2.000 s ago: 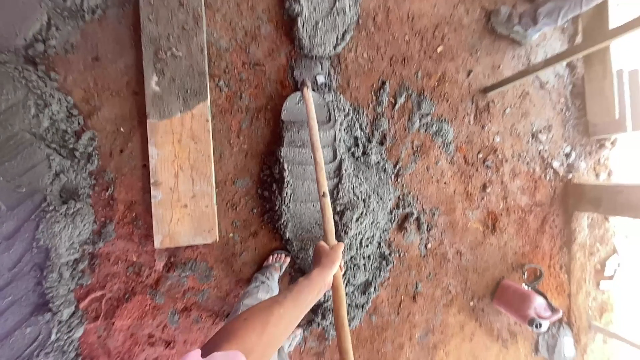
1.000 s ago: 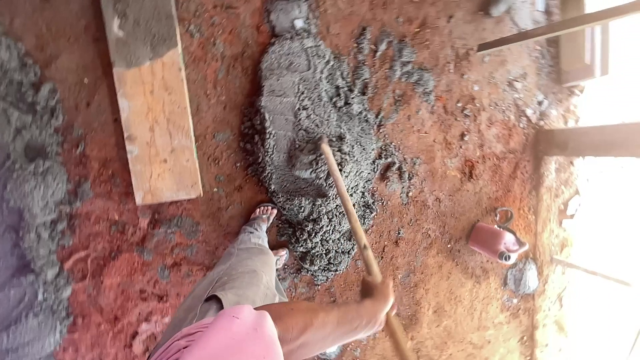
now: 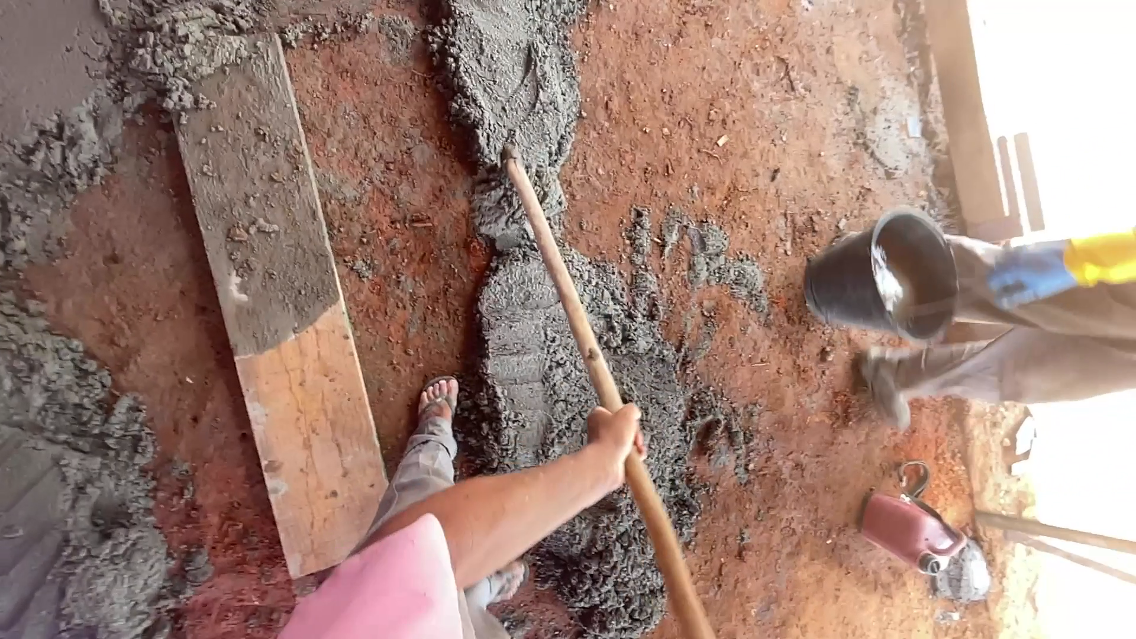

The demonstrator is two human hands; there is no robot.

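My left hand (image 3: 617,435) is closed around the long wooden handle (image 3: 577,328) of what looks like a hoe. The handle runs from the lower edge up to a narrow neck of wet grey mortar (image 3: 524,80), where the tool's head is hidden. Below that neck, a larger mortar heap (image 3: 524,355) lies beside and under the handle, with smooth ridged marks on its left side. My right hand is out of view.
A mortar-smeared wooden board (image 3: 311,435) lies left of my feet, with more mortar (image 3: 98,497) beyond it. At right, a co-worker's gloved hand (image 3: 1029,273) is at a black bucket (image 3: 839,280). A red jug (image 3: 905,530) stands on the reddish soil at lower right.
From over the lower heap one second ago, the tool's end has moved up to the upper mortar. My left hand still grips the handle. A co-worker with a bucket has come into view at right.
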